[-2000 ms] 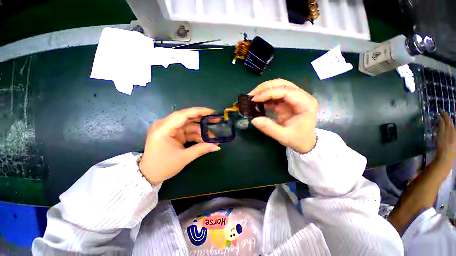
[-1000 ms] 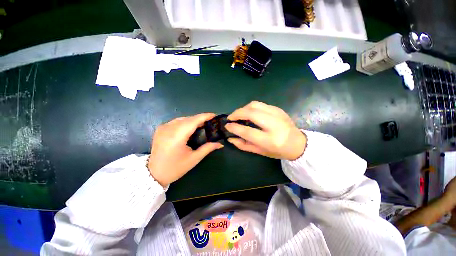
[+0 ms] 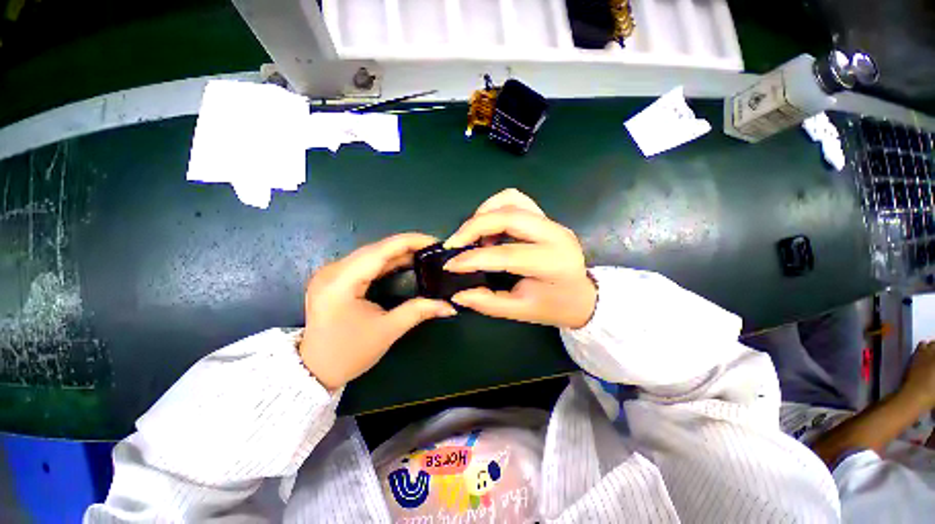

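A small black watch case (image 3: pixel 435 274) is held between both hands, above the green bench near its front edge. A dark display module lies against it, so the two look like one black piece; the fingers partly hide the join. My left hand (image 3: pixel 361 307) grips the case from the left, thumb below and fingers above. My right hand (image 3: pixel 525 268) holds the piece from the right, with fingertips on its dark face. No gold flex cable shows at the held piece.
Stacked display modules (image 3: pixel 518 115) lie beyond the hands. White wipes (image 3: pixel 251 138) and thin tweezers (image 3: pixel 390 103) are at left. A bottle (image 3: pixel 771 102), folded wipe (image 3: pixel 666 123), black watch part (image 3: pixel 795 255) and wire rack (image 3: pixel 902 194) are at right. A white tray (image 3: pixel 451 31) lies beyond the rail.
Two seconds ago the open case and the display module with gold flex were apart, one in each hand. Now they are together. Since one second ago, the held piece has turned to show a flatter dark face.
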